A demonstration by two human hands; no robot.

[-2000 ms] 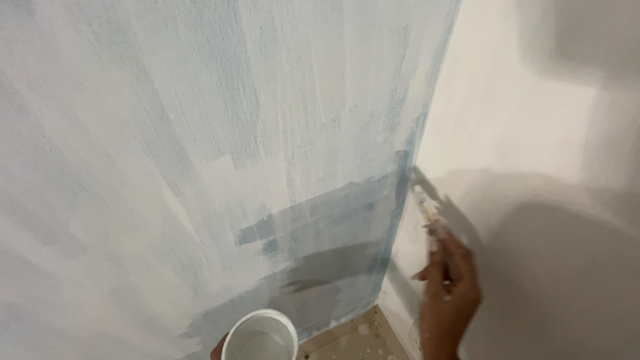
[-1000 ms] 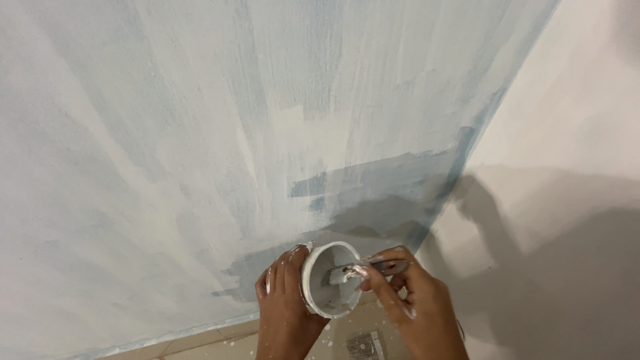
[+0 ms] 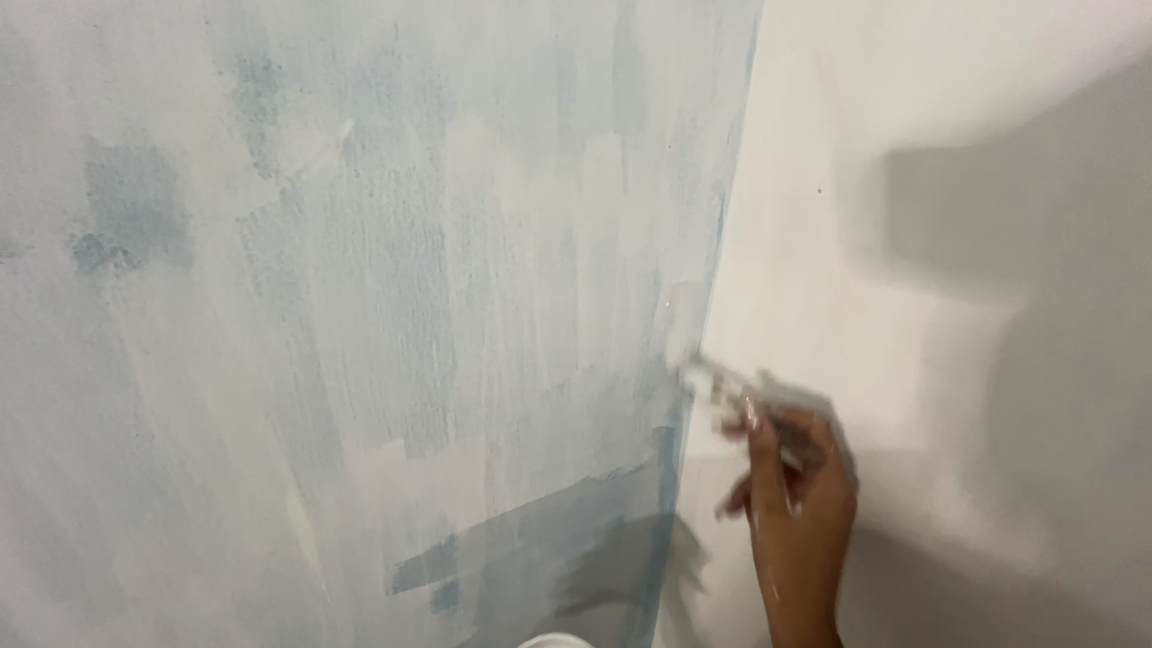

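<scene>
My right hand (image 3: 801, 486), spotted with white paint, grips a paintbrush (image 3: 715, 382) that is blurred. Its bristles touch the streaky blue-and-white wall (image 3: 396, 297) close to the corner, where a fresh pale stroke runs just above them. Only the rim of a white paint cup (image 3: 556, 641) shows at the bottom edge. My left hand is out of the picture.
A plain white wall (image 3: 810, 225) meets the painted wall at a slanting corner line on the right. Large shadows fall across it. Bluer, thinly covered patches (image 3: 531, 531) lie low on the painted wall by the corner.
One second ago my right hand had the brush in the cup, held by my left hand; now the brush is up at the wall corner. The view has shifted up, leaving the floor out.
</scene>
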